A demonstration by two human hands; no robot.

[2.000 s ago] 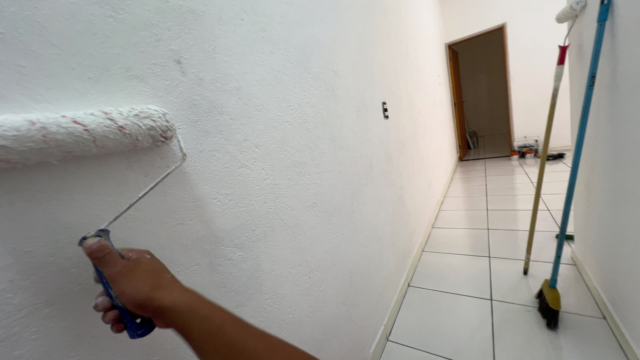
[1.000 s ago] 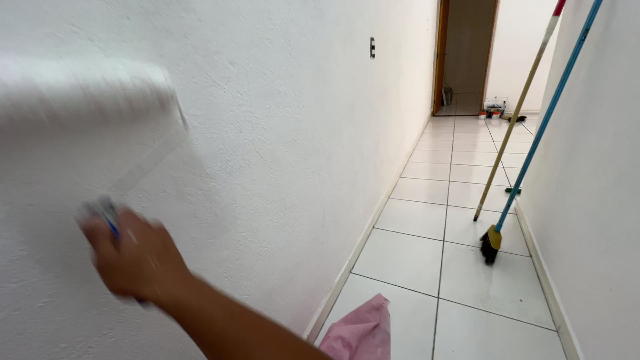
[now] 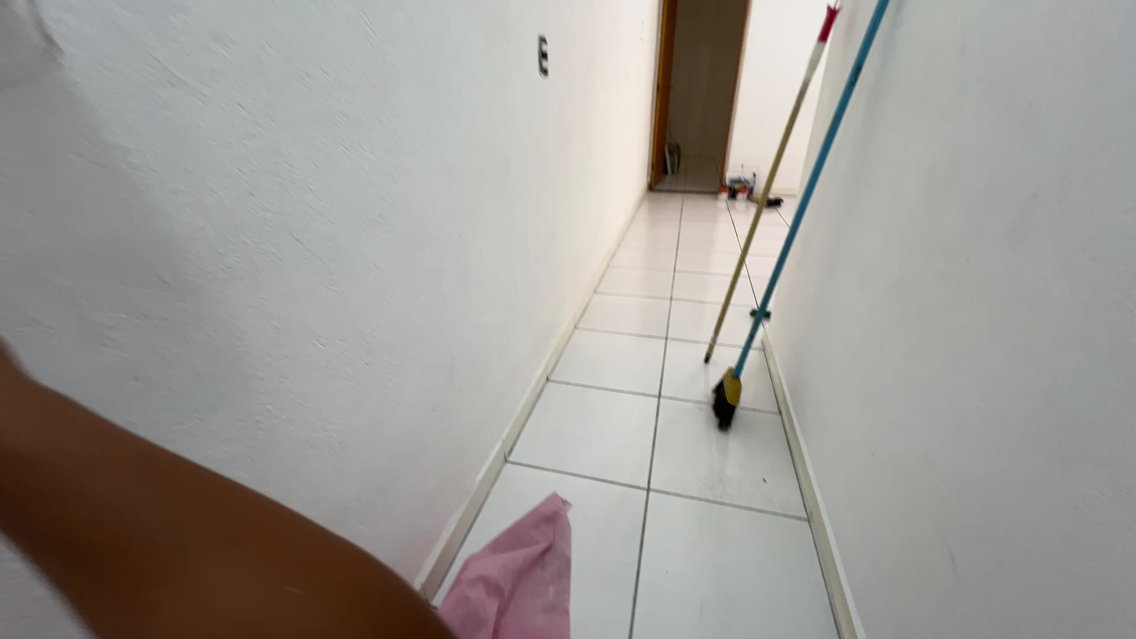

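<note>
My bare forearm [image 3: 195,532] crosses the lower left, blurred, in front of the white textured wall [image 3: 373,222]. Its hand lies beyond the left edge, so its grip is hidden. At the top left corner, a blurred end of the paint roller [image 3: 22,44] shows against the wall. A greyer patch of wall is visible below and right of it. Beside the forearm, a crumpled pink cloth [image 3: 524,577] shows at the bottom. My other hand is out of view.
A yellowish pole [image 3: 772,186] and a blue-handled broom [image 3: 808,186] lean at the right wall. A pale baseboard [image 3: 532,404] edges the white tiled floor [image 3: 586,426]. A wall box [image 3: 543,56], an open doorway [image 3: 701,98] and small items [image 3: 739,185] lie farther along.
The hand gripping the roller handle, visible two seconds ago, has gone out past the left edge. Most of the roller has left view too. The view has shifted right and down, showing the pink cloth.
</note>
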